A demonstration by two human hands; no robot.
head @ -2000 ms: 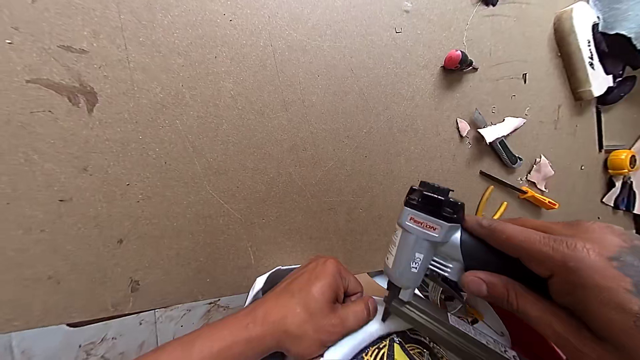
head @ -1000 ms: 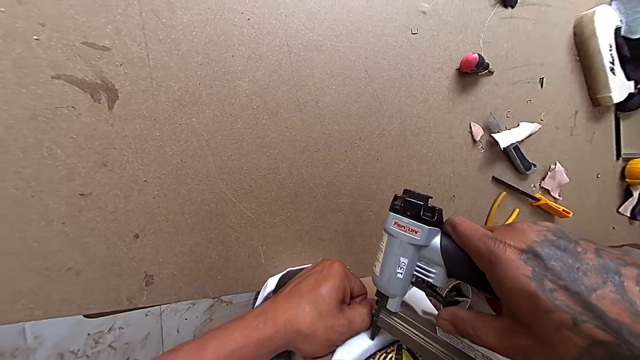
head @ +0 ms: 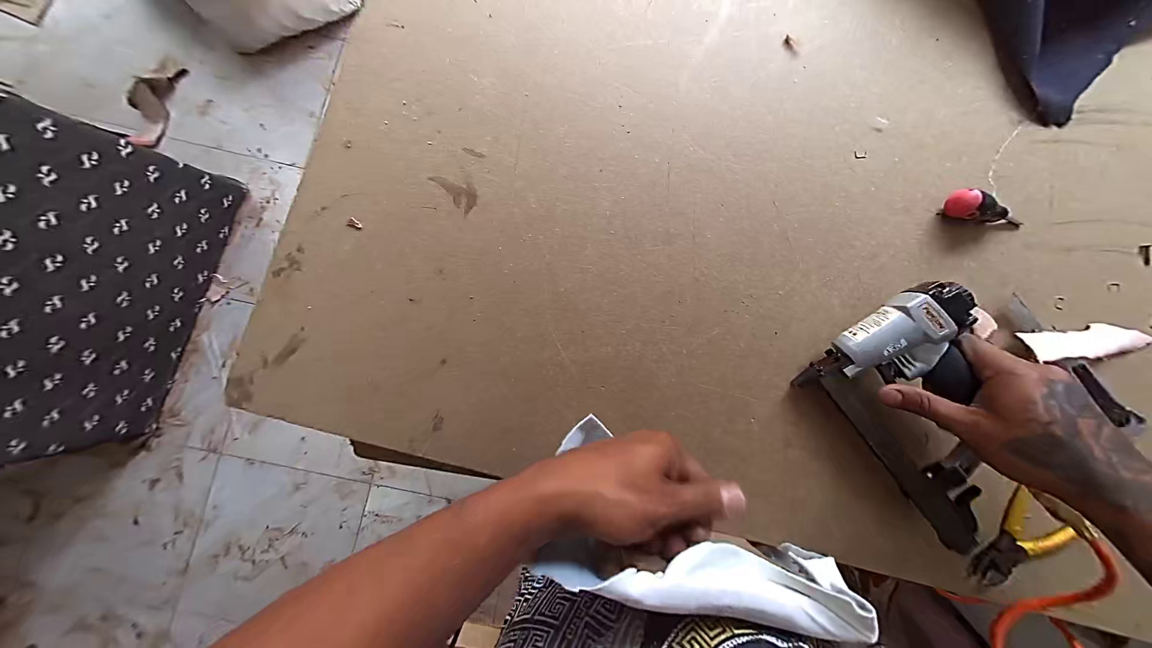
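My right hand (head: 1017, 405) is around the black grip of a grey and black pneumatic staple gun (head: 900, 337), which lies or hovers on its side over the board at the right. At the bottom centre, my left hand (head: 639, 490) is at a white cloth (head: 747, 585), its fingers curled and partly blurred; whether they pinch the cloth is hidden. Beneath the cloth shows a black patterned fabric (head: 576, 616) with gold key motifs. Yellow-handled pliers (head: 1021, 540) lie just below my right hand.
A brown board (head: 540, 270) spans the middle. To its right are a red and black tool (head: 967, 205), a white scrap (head: 1080, 343), a utility knife (head: 1102, 391) and an orange hose (head: 1062, 603). Dark cloth (head: 1053, 54) hangs over the far corner. A patterned cushion (head: 90, 279) stands left.
The staple gun has moved right, away from the white cloth and my left hand, with my right hand still on it. The view has swung left.
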